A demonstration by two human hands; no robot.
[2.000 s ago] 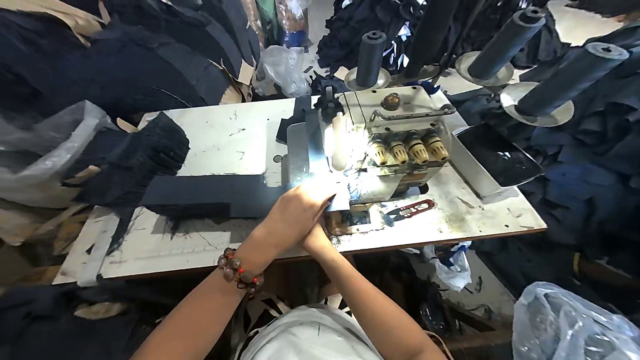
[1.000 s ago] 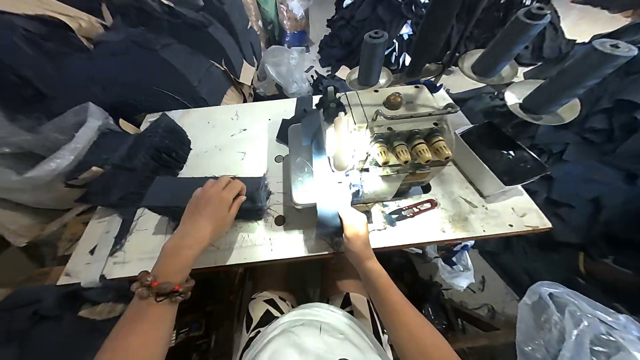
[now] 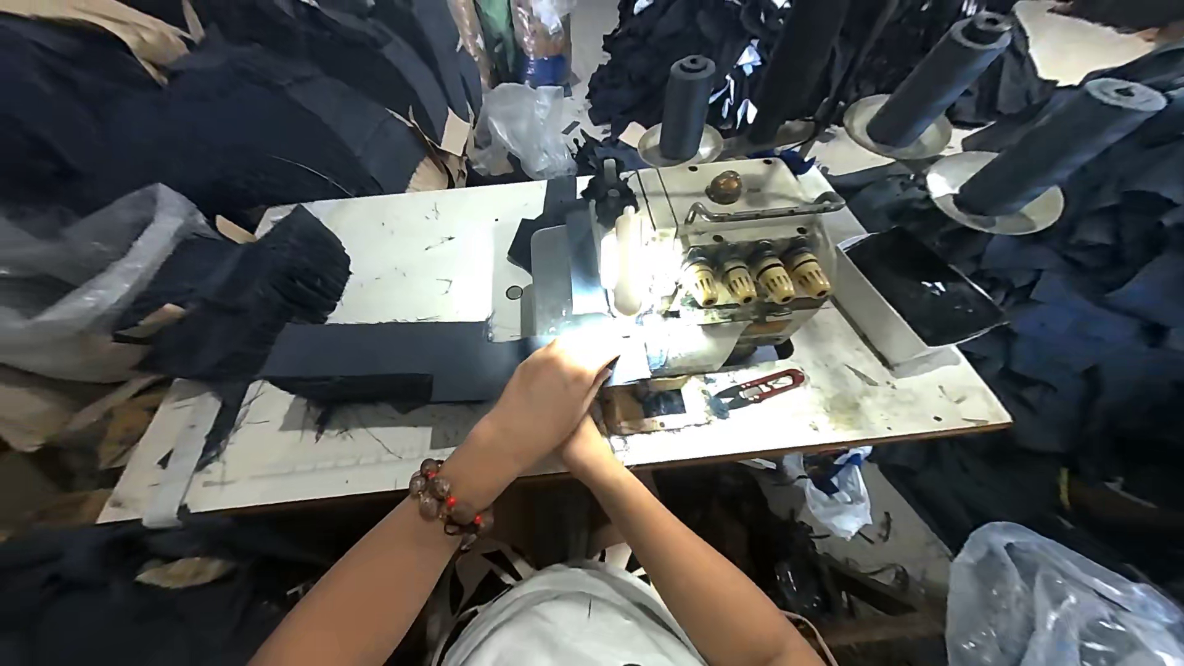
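An overlock sewing machine (image 3: 758, 222) with several cream tension dials stands on the white table, its work area brightly lit. My left hand (image 3: 555, 384), above a wrist with a brown bead bracelet, lies over the fabric at the machine's front, close to the presser foot; its fingertips are lost in glare. Partly beneath it, my right hand (image 3: 587, 444) sits at the table's front edge, its fingers hidden. A stack of dark fabric pieces (image 3: 370, 356) lies left of the hands, with a strip reaching toward them. Red-handled thread snips (image 3: 763, 387) rest right of my hands.
A white tray with a dark inside (image 3: 911, 296) is at the table's right. Thread cones (image 3: 684, 106) stand behind the machine. A bunch of dark fabric (image 3: 268, 287) lies on the table's left (image 3: 407, 231). Clear plastic bags (image 3: 1045, 592) and dark cloth heaps surround the table.
My left hand has moved right, from the fabric stack to the machine. My right hand has shifted left, under it. The dark piece that lay at the machine's front edge no longer shows there.
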